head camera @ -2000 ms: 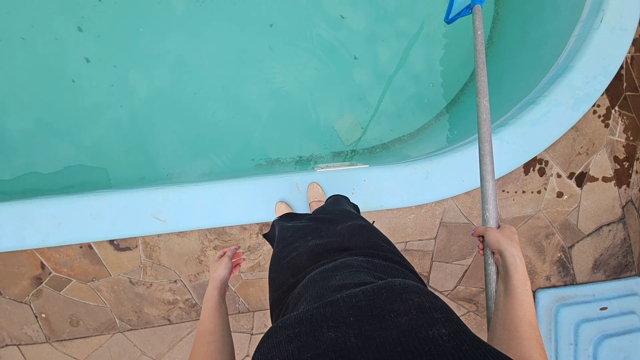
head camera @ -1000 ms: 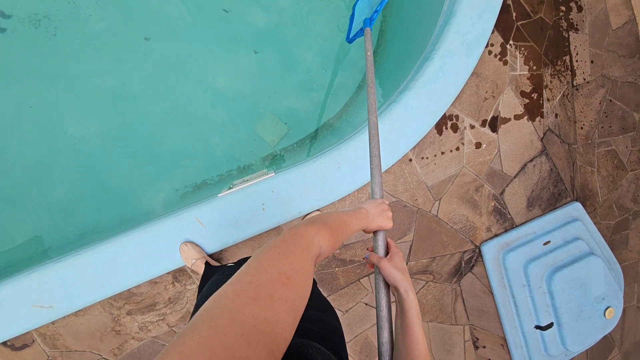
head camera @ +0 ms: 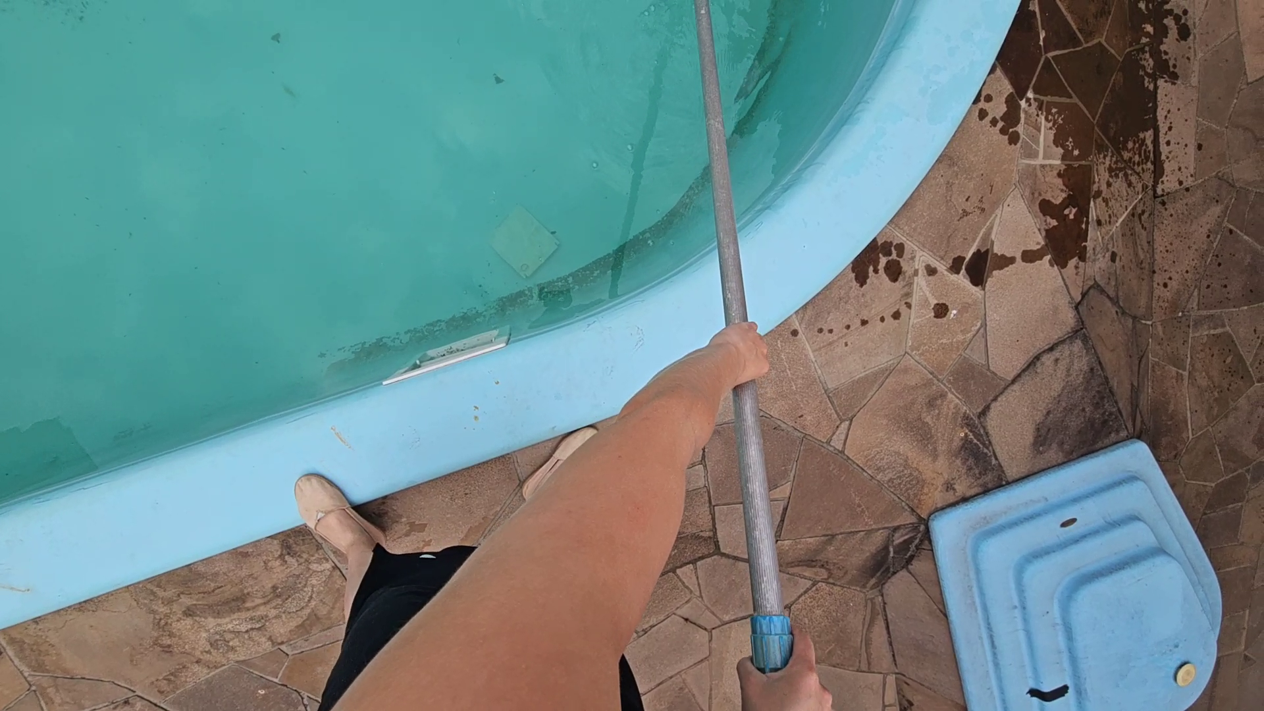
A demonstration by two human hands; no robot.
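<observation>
A long grey metal telescopic pole [head camera: 726,227] crosses the pool's light blue rim and runs out of view at the top. My left hand [head camera: 741,353] grips it just outside the rim, with the forearm slanting across the view. Lower down, my right hand [head camera: 787,681] is closed around the pole beside its blue plastic collar [head camera: 771,640], near the bottom edge. The pole's far end is out of view. Greenish water [head camera: 296,197] fills the pool, and a pale square piece [head camera: 524,241] shows beneath the surface.
The curved pool rim [head camera: 553,385] borders brown flagstone paving [head camera: 859,494], with dark wet spots at right. My beige shoes [head camera: 321,499] stand at the rim. A light blue stepped plastic lid [head camera: 1076,583] lies at lower right. A white skimmer opening [head camera: 449,355] sits in the pool wall.
My left hand, off the pole two seconds ago, has taken hold of it. My right hand is now lower, by the blue collar. The blue net frame has left the view, which has swung right.
</observation>
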